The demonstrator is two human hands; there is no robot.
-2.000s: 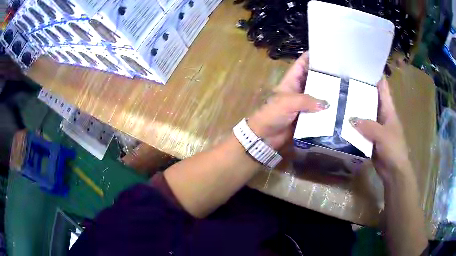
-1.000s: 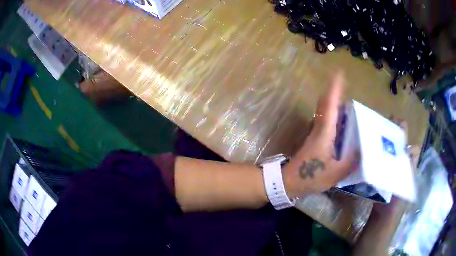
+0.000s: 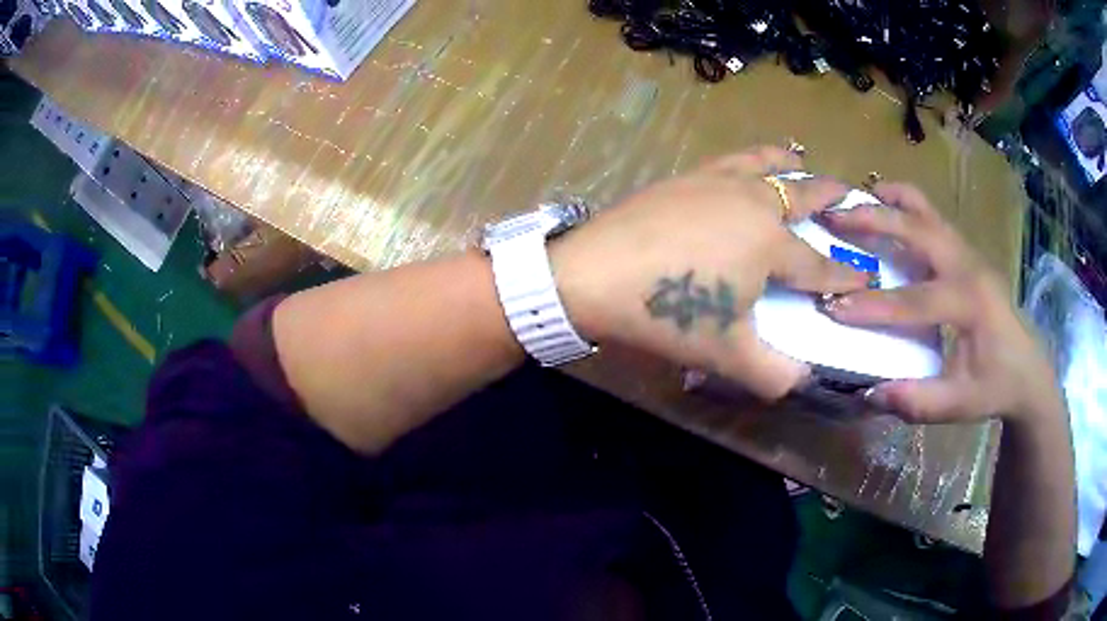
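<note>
A white retail box [image 3: 838, 334] with a blue square logo on its lid sits at the right part of the brown tabletop, lid down. My left hand [image 3: 716, 267], with a white watch band at the wrist, lies over the box's left side, fingers on the lid. My right hand [image 3: 959, 315] covers its right side, fingers spread on the lid and thumb near the lower front edge. The hands hide much of the box. A black cable pile [image 3: 826, 43] lies behind it at the table's back.
Rows of closed boxes [image 3: 285, 36] stand at the back left of the tabletop [image 3: 425, 158]. Clear plastic and white sheets [image 3: 1074, 388] are at the right. A blue stool [image 3: 43, 291] and a dark crate [image 3: 67, 485] holding white boxes are on the floor at left.
The box was open with its lid up, then was turned with its lid coming over. Now the lid is down with both hands on top. The view has shifted.
</note>
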